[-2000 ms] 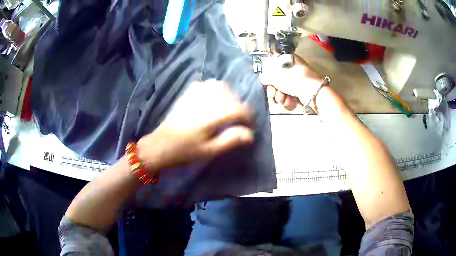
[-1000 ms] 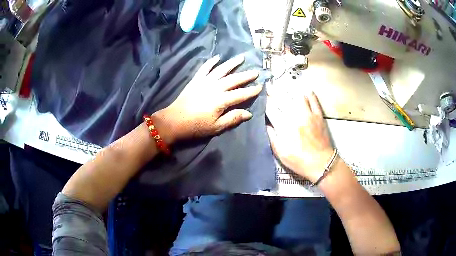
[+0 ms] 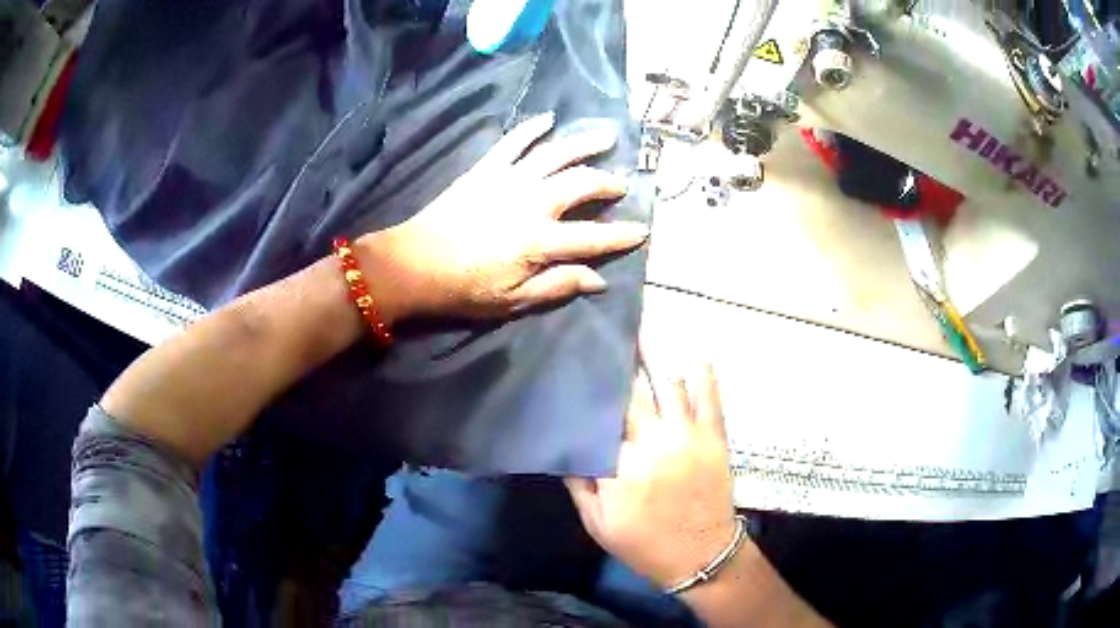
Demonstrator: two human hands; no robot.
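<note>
The dark navy-grey cloth (image 3: 491,393) spreads over the left of the table, its straight right edge running from the presser foot (image 3: 651,147) to the front edge. My left hand (image 3: 504,239) lies flat on the cloth with fingers spread, left of and below the foot. My right hand (image 3: 669,472) is at the cloth's lower right corner, its fingers beside the edge and its thumb below the corner. The cloth overlaps part of this hand, so its grip is unclear.
The cream HIKARI machine (image 3: 897,74) stands at upper right. A red pouch with a black centre (image 3: 878,178) and slim green-yellow tools (image 3: 958,331) lie on its bed. A bright blue bar (image 3: 510,22) is at the top. The ruler scale (image 3: 872,472) marks the front edge.
My right hand has moved from near the needle down along the cloth edge to the front corner. My left hand, blurred at first, now lies flat with fingers spread. The view has shifted and tilted.
</note>
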